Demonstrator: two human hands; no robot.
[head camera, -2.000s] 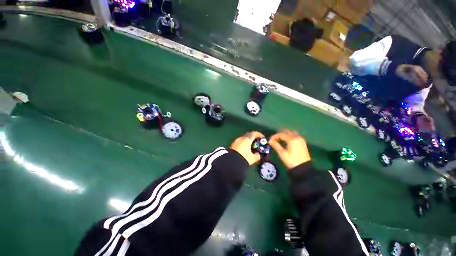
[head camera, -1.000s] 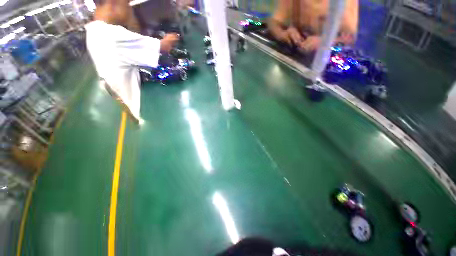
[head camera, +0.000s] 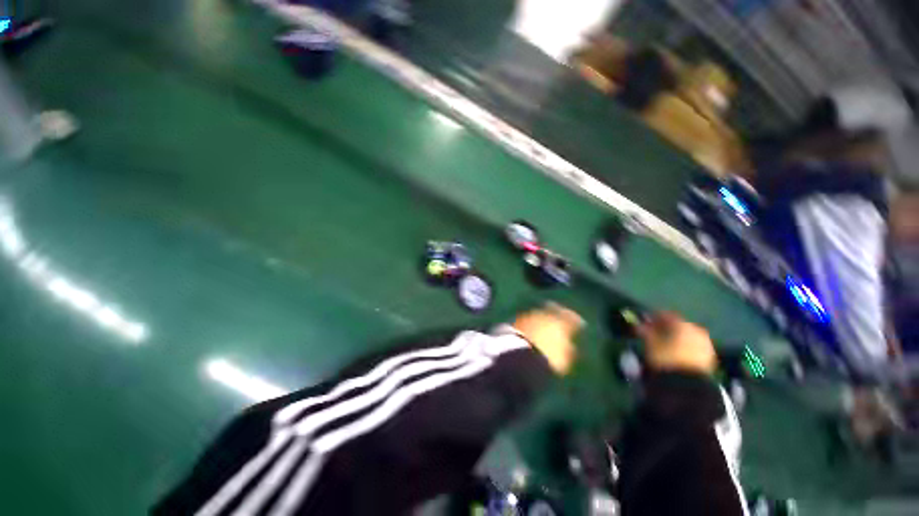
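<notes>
The picture is blurred by motion. My left hand (head camera: 549, 336) is over the green belt (head camera: 202, 232); no object shows in it, but its fingers are too blurred to read. My right hand (head camera: 679, 344) is to its right, its fingers at a dark wheeled toy unit (head camera: 630, 348) whose pale wheel edge shows below them. Whether the fingers grip it cannot be told. Another unit (head camera: 458, 274) with a yellow-green spot and a pale-hubbed wheel lies beyond my left hand. A unit with a red glow (head camera: 537, 254) lies to its right.
A dark unit (head camera: 609, 247) lies near the pale rail (head camera: 494, 131). A green-lit unit (head camera: 753, 361) is right of my right hand. More units sit by my forearms (head camera: 509, 494). Blue-lit units (head camera: 801, 297) are piled beyond the rail, beside a person (head camera: 841, 262). A pale post (head camera: 14, 126) stands at left.
The view has swung back from the left hall side to the belt, and both hands are in view again. Compared with two seconds ago, my hands are farther apart.
</notes>
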